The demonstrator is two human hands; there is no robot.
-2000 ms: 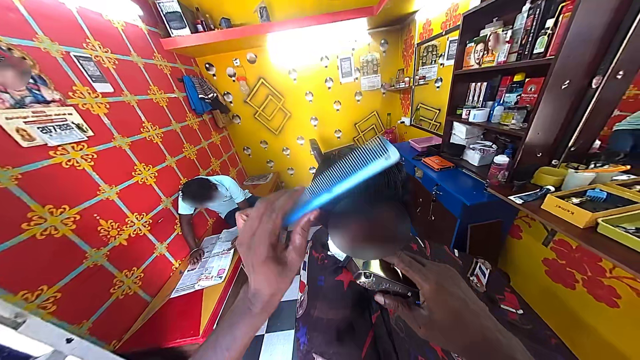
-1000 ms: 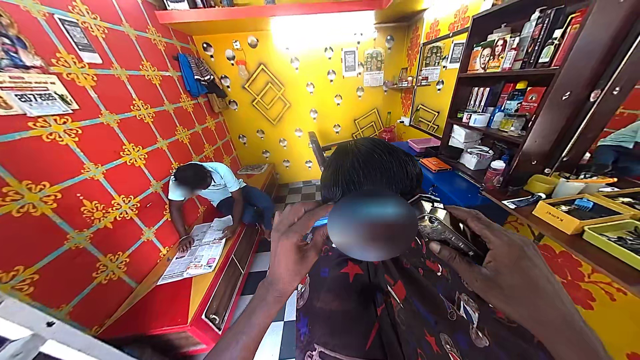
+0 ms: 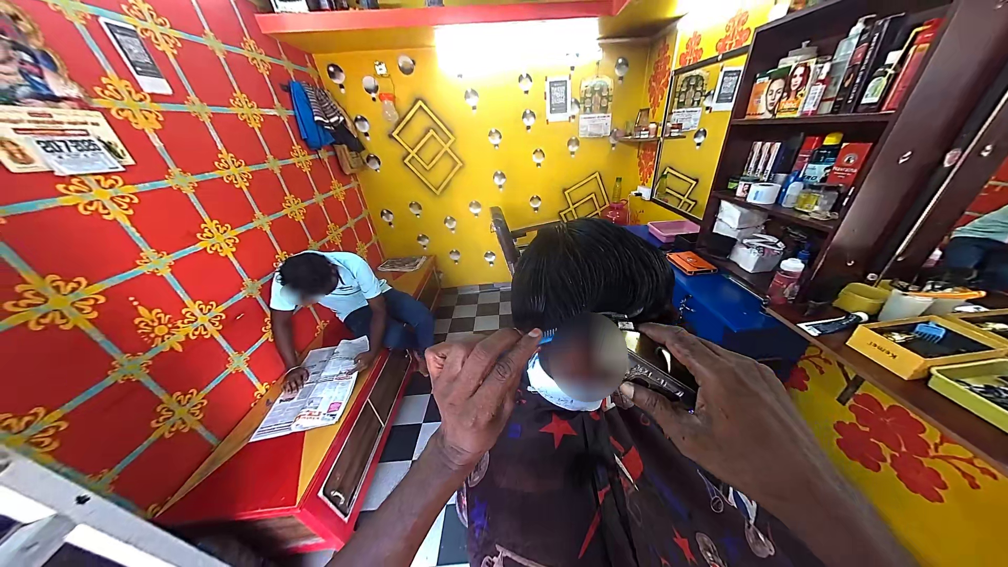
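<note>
A seated person's head with dark hair (image 3: 594,268) is in the centre, above a dark patterned barber's cape (image 3: 551,488) and a white neck strip (image 3: 563,391). My left hand (image 3: 480,386) pinches a blue comb (image 3: 549,335) at the left side of the head; most of the comb is hidden by a blurred patch. My right hand (image 3: 701,386) grips a metallic hair clipper (image 3: 657,370) at the right side of the head, its blade end close to the hair. Whether the blade touches the hair cannot be told.
Another person (image 3: 339,291) sits at the left on a red and yellow bench (image 3: 260,488), over a newspaper (image 3: 315,390). At the right are a dark shelf (image 3: 819,118) with bottles and boxes, a yellow tray (image 3: 890,354) with a blue clipper guard, and a blue cabinet (image 3: 724,315).
The comb, raised across the head two seconds ago, is now low at its left side. My right hand keeps hold of the clipper, which is closer to the hair than at first.
</note>
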